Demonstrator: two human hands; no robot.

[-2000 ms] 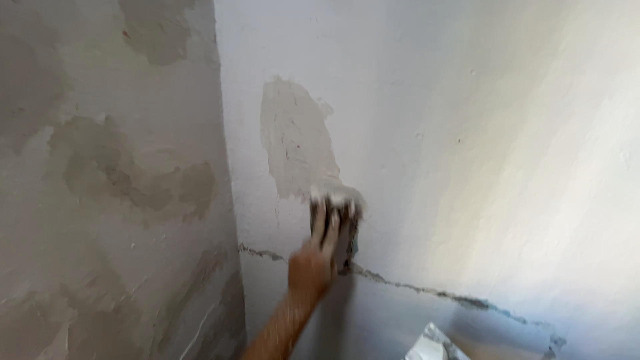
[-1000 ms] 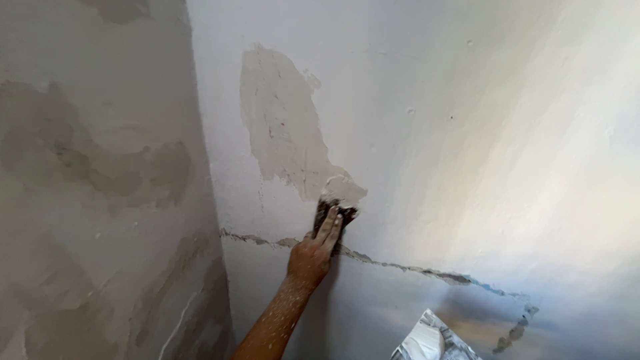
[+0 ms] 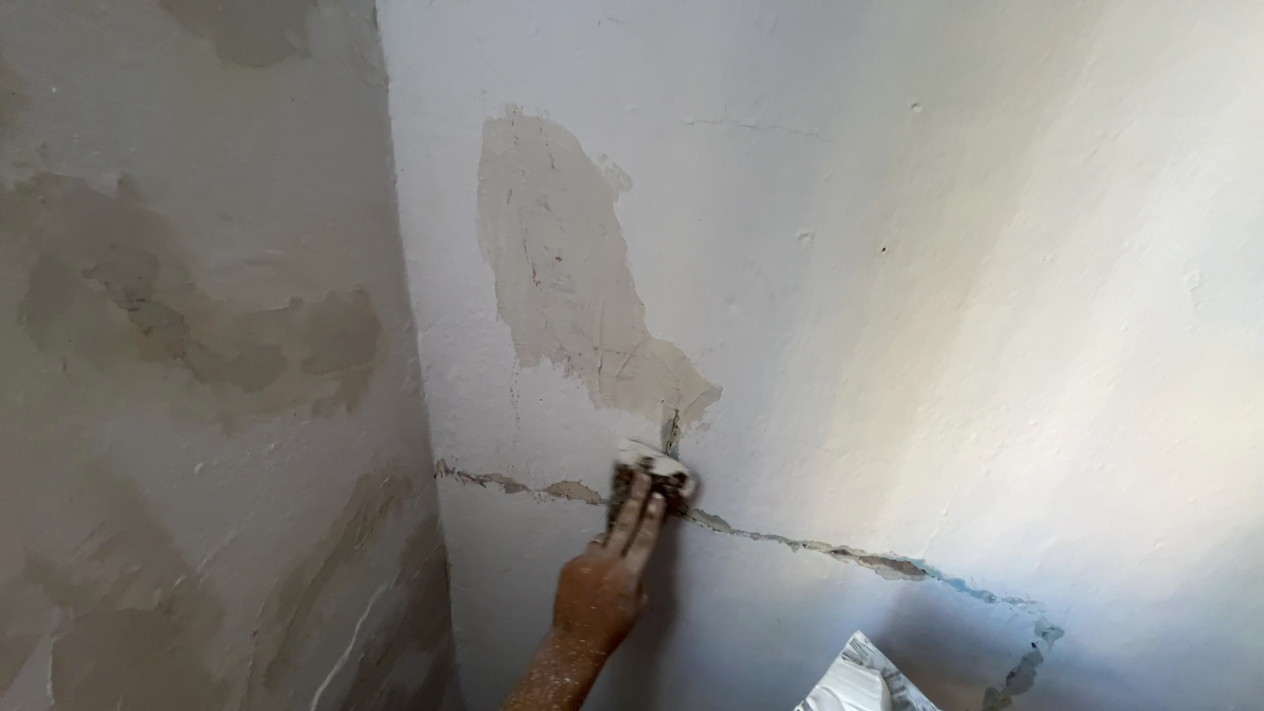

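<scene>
My right hand (image 3: 604, 583) holds a dark, filler-smeared putty knife (image 3: 652, 486) flat against the white wall, two fingers pressed along its blade. Whitish filler sits on the blade's upper edge. The tool covers part of a long horizontal crack (image 3: 790, 541), just below a short vertical crack (image 3: 671, 433). Above it lies a beige-grey filler patch (image 3: 568, 247) on the wall. At the bottom right, a flat plate (image 3: 859, 681) bearing white filler pokes into view; whatever holds it is hidden below the edge. My left hand is not visible.
On the left, a second wall (image 3: 286, 158) with darker grey-brown patches meets the white one at a vertical corner (image 3: 403, 257). Further right, the crack turns downward (image 3: 1027, 662) near the plate. A faint hairline crack (image 3: 755, 125) runs above.
My right hand and the putty knife have moved down from the lower end of the filler patch onto the horizontal crack. The short vertical crack beneath the patch now shows.
</scene>
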